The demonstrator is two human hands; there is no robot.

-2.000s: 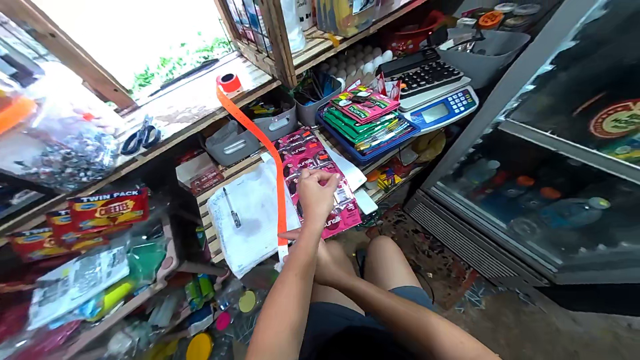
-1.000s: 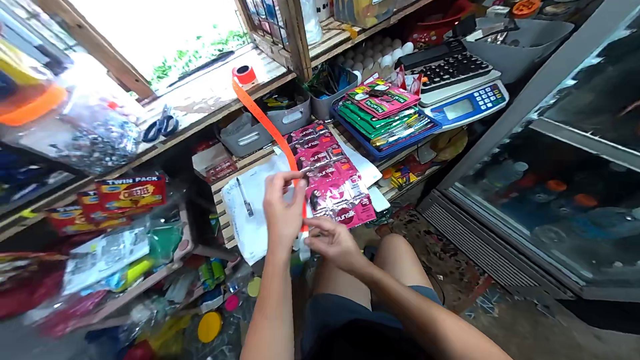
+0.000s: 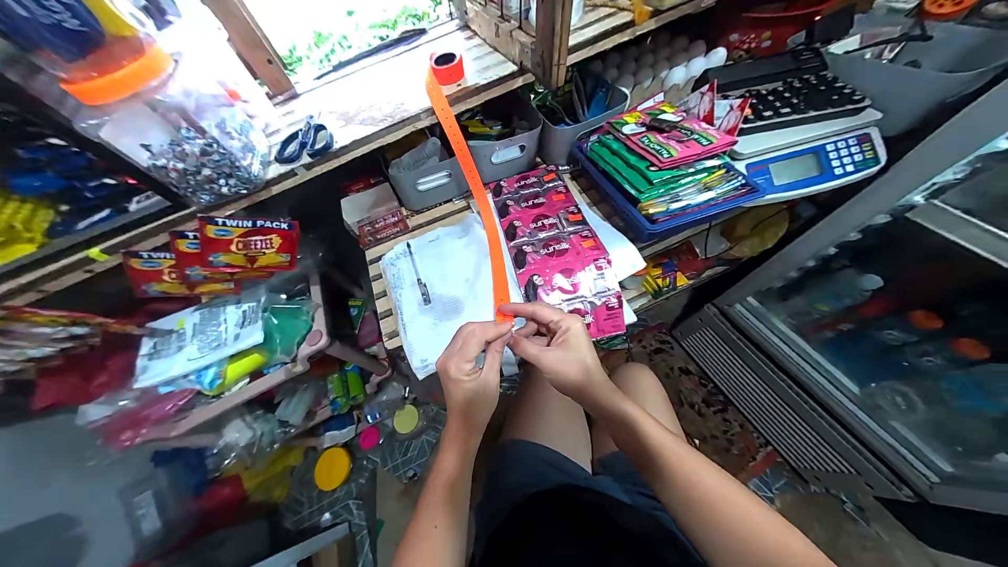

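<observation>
An orange strip of price labels runs from its roll on the window ledge down to my hands. My left hand pinches the strip's lower end between thumb and fingers. Right beside it, my right hand has its fingertips on the same end, near a small orange piece. To the right of the strip lies a sheet of joined pink Sunsilk sachets, with small orange labels on some of them. White paper with a pen on it lies on the left of the slatted wooden surface.
A blue tray of sachet packs stands beside a digital scale. Gray bins sit under the ledge, which bears scissors and a plastic jar. A glass-door fridge is at the right, and a rack of packets at the left.
My right hand, over the sachets two seconds ago, has come back to the strip's end. My left hand, higher on the strip one second ago, is now at its lower end beside the right.
</observation>
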